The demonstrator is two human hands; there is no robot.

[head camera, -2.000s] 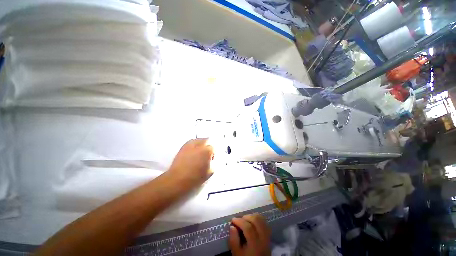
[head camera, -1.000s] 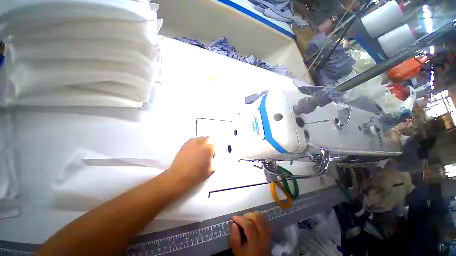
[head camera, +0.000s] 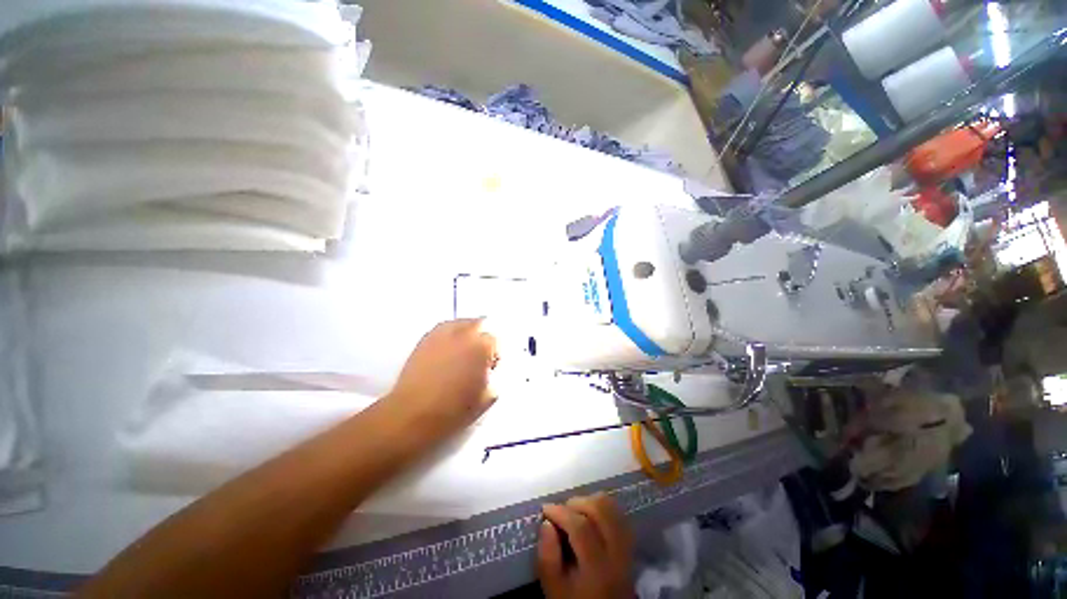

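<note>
My left hand (head camera: 449,372) lies with its fingers bunched at the left end of the white sewing machine head (head camera: 644,287), over white fabric (head camera: 257,439). Glare hides the needle area, and I cannot tell whether the fingers grip the fabric. My right hand (head camera: 589,548) rests at the table's front edge, curled around a small dark-handled tool (head camera: 558,535). Scissors with one orange (head camera: 656,454) and one green loop lie right of the needle area, partly under the machine head.
A tall stack of white pieces (head camera: 181,140) stands at the left rear. A ruler strip (head camera: 433,560) runs along the front edge. Blue-grey scraps (head camera: 517,108) lie behind the machine by a cream trough (head camera: 468,53). Thread cones (head camera: 892,45) hang at upper right.
The view has shifted slightly. Both hands keep nearly the same places and poses.
</note>
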